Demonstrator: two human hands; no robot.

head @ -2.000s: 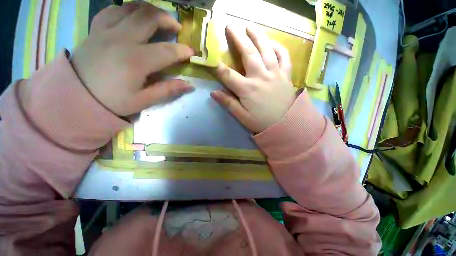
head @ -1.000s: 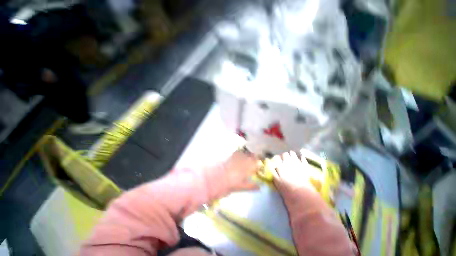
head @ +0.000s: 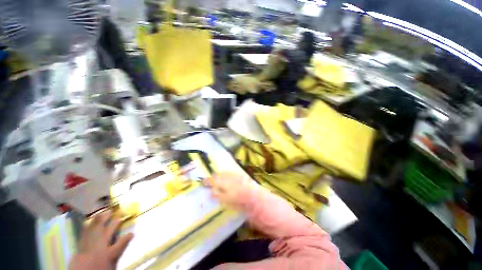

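The view is tilted and blurred. My left hand [head: 100, 242] is at the lower left over the edge of the pale plate [head: 158, 227], fingers apart, with nothing visible in it. My right hand [head: 224, 185] is at the plate's right side, by yellow and dark strips; blur hides whether it holds anything. The yellow clamp template [head: 145, 194] lies between the hands, beside the machine head, with a dark slot showing in it.
The white machine head [head: 71, 176] with red marks stands at left. A heap of yellow bag pieces [head: 338, 140] lies at right. A yellow tote bag [head: 182, 60] hangs behind. A person [head: 304, 50] and a green basket [head: 428, 179] are farther off.
The view has swung up and to the right, bringing in the heap and workshop. My hands were together at the template; now they are apart, my right hand at the plate's right side.
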